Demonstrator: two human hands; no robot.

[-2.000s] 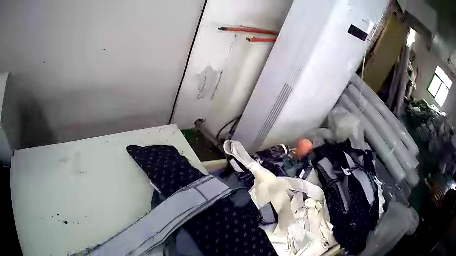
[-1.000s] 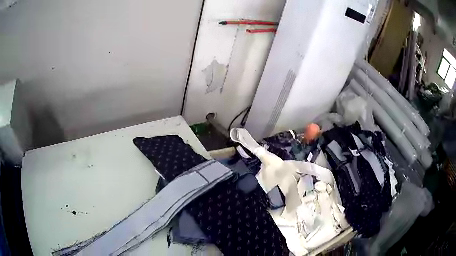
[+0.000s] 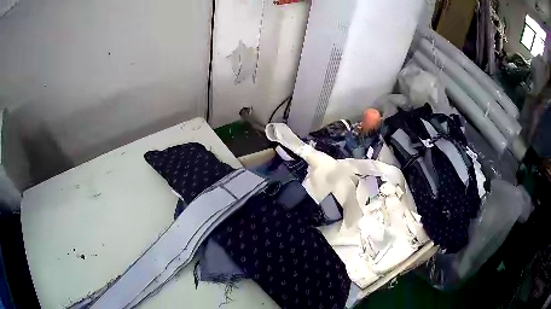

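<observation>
No hand is in view. A stack of long, pale grey fused strips (image 3: 175,241) with dark frayed edges lies slantwise on the off-white feed table (image 3: 90,211). The strips rest across cut pieces of navy fabric (image 3: 281,253) with a small light pattern. One navy end (image 3: 187,169) sticks out beyond the strips toward the wall. A grey-blue piece with frayed threads (image 3: 219,265) shows under the strips near the lower edge.
A shallow box beside the table holds cream cut pieces (image 3: 356,208). Navy and grey bundles (image 3: 438,175) lie to its right. An orange round object (image 3: 371,119), clear plastic (image 3: 492,223), pale wrapped rolls (image 3: 468,90) and a white cabinet (image 3: 362,60) stand behind or beside them.
The camera view has tilted down, so the table and cloth sit higher in the picture and more green floor shows at the lower right. The pieces themselves have not visibly moved.
</observation>
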